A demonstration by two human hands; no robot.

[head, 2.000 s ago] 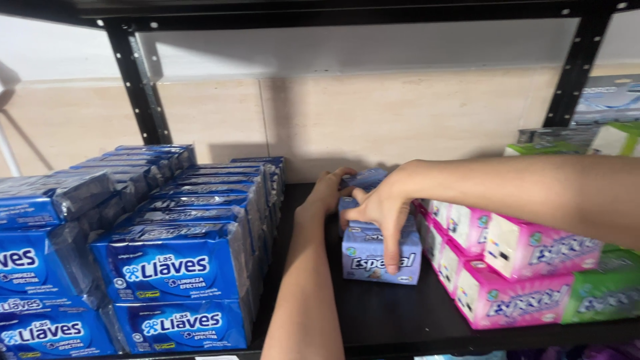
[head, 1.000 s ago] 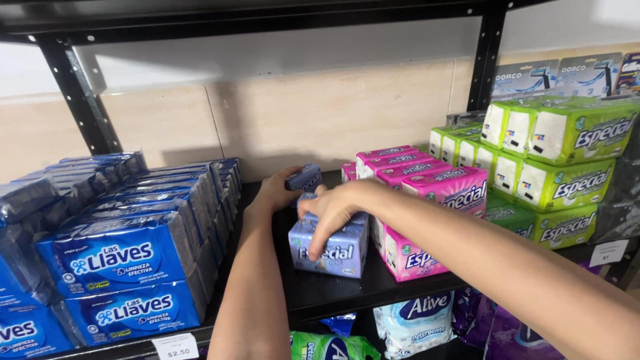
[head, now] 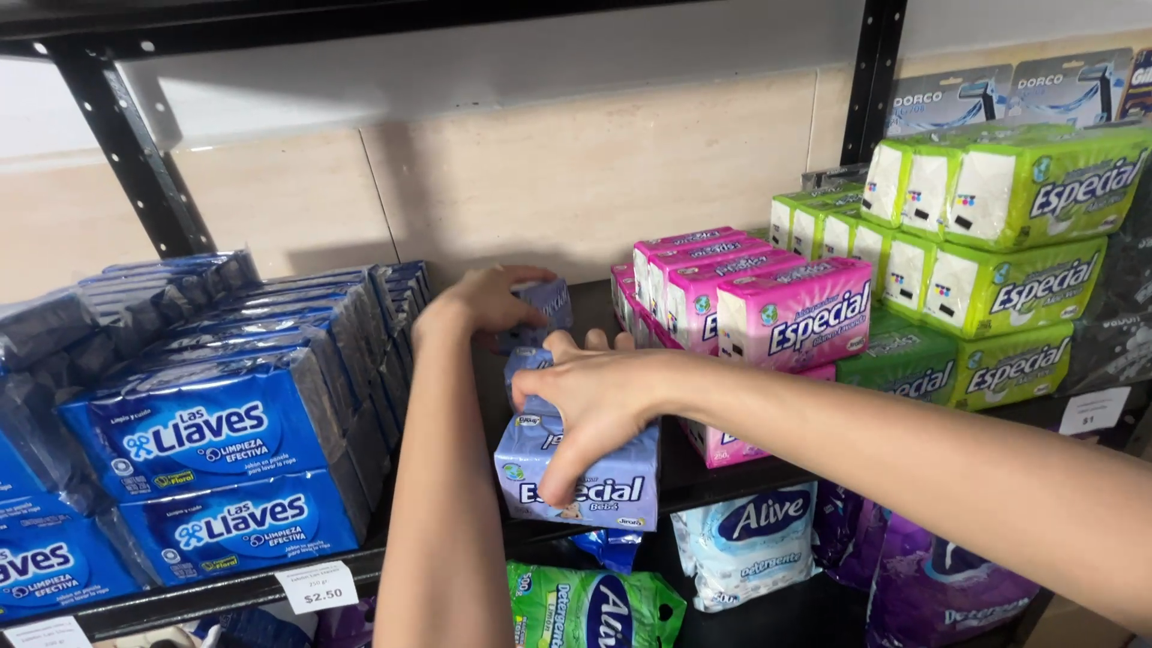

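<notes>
Light-blue Especial soap packs stand in a short row on the black metal shelf. My right hand (head: 598,396) rests over the front light-blue soap pack (head: 576,472), its thumb down on the front face and its fingers spread over the top. Farther back, my left hand (head: 490,301) is around the left side and top of a rear light-blue soap pack (head: 549,304), which looks raised or stacked; its grip is partly hidden. Another light-blue pack (head: 531,378) lies between the two hands, partly covered by my right fingers.
Stacked blue Las Llaves soap packs (head: 220,432) stand left. Pink Especial packs (head: 796,315) and green ones (head: 1030,283) stand right. A black upright (head: 126,153) rises behind at left. Alive detergent bags (head: 747,544) sit on the shelf below. Price tags (head: 317,587) hang at the shelf edge.
Both hands stay at the light-blue packs. The rear pack under my left hand now stands apart from the front one, with another pack showing between them. The view has shifted since two seconds ago.
</notes>
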